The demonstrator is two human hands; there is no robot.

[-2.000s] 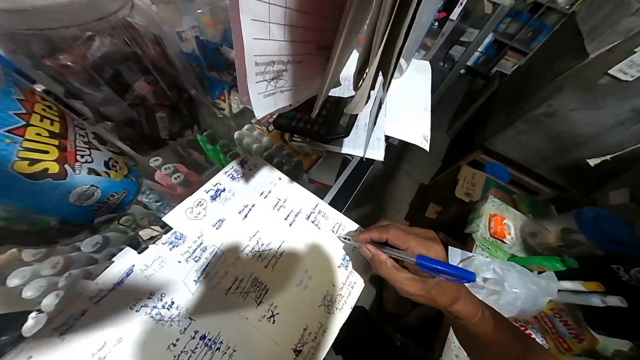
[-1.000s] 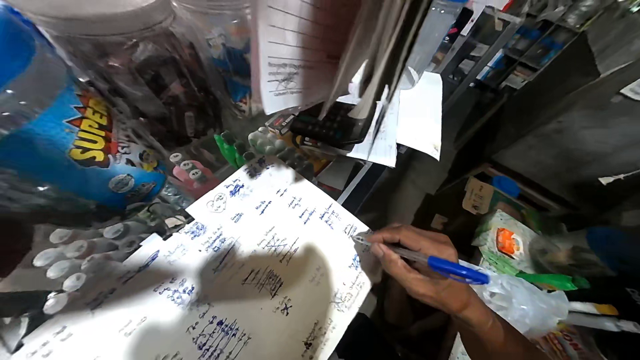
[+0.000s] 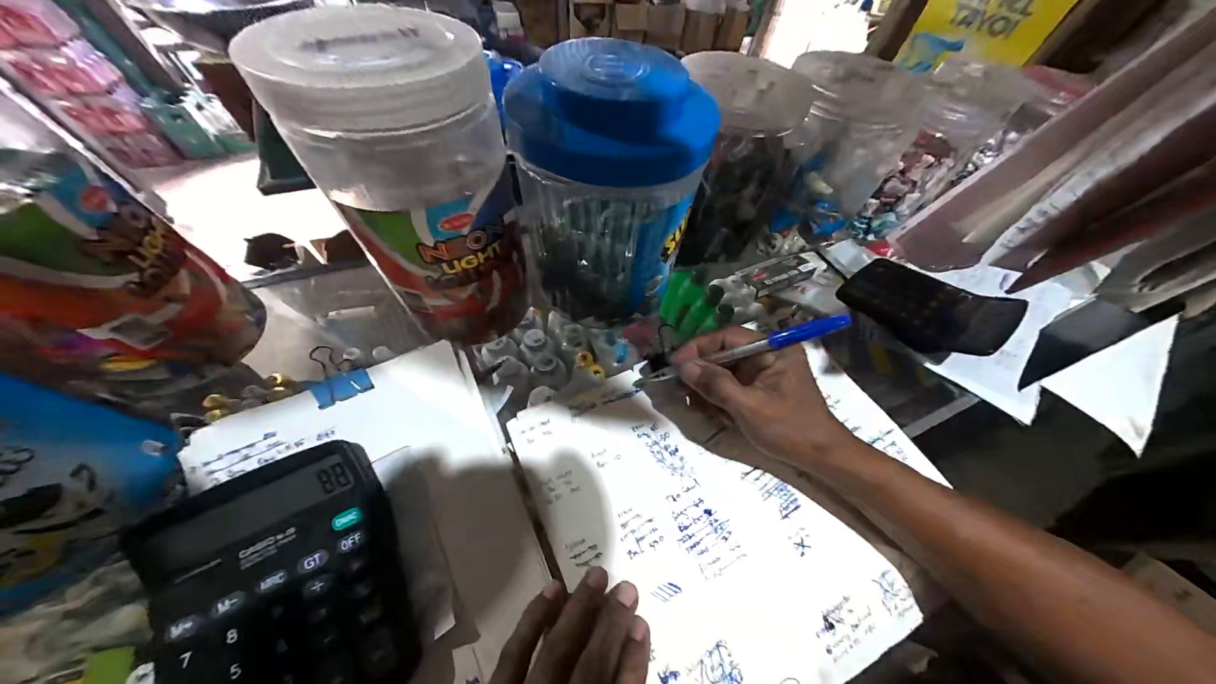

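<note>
My right hand (image 3: pixel 750 389) holds a blue-capped ballpoint pen (image 3: pixel 769 340), its tip at the top edge of a large sheet of paper (image 3: pixel 798 579) covered in handwriting. A dark clip sits by the pen tip. My left hand (image 3: pixel 579 636) rests on the sheet's lower left edge, fingers extended and close together, partly cut off by the frame. Left of it a black Casio desk calculator (image 3: pixel 275 560) lies over papers (image 3: pixel 408 399) that a blue binder clip (image 3: pixel 342 388) holds at the top.
Behind the sheet stand a white-lidded jar (image 3: pixel 380 171), a blue-lidded jar (image 3: pixel 608 180) and several other plastic jars. Small bottles (image 3: pixel 541 361) line the sheet's top. A dark calculator-like device (image 3: pixel 931 306) lies at right, below hanging papers (image 3: pixel 1102 161).
The view has swung left, bringing the desk calculator and my left hand into sight. My right hand, still holding the pen, has moved from the sheet's right side to its top edge.
</note>
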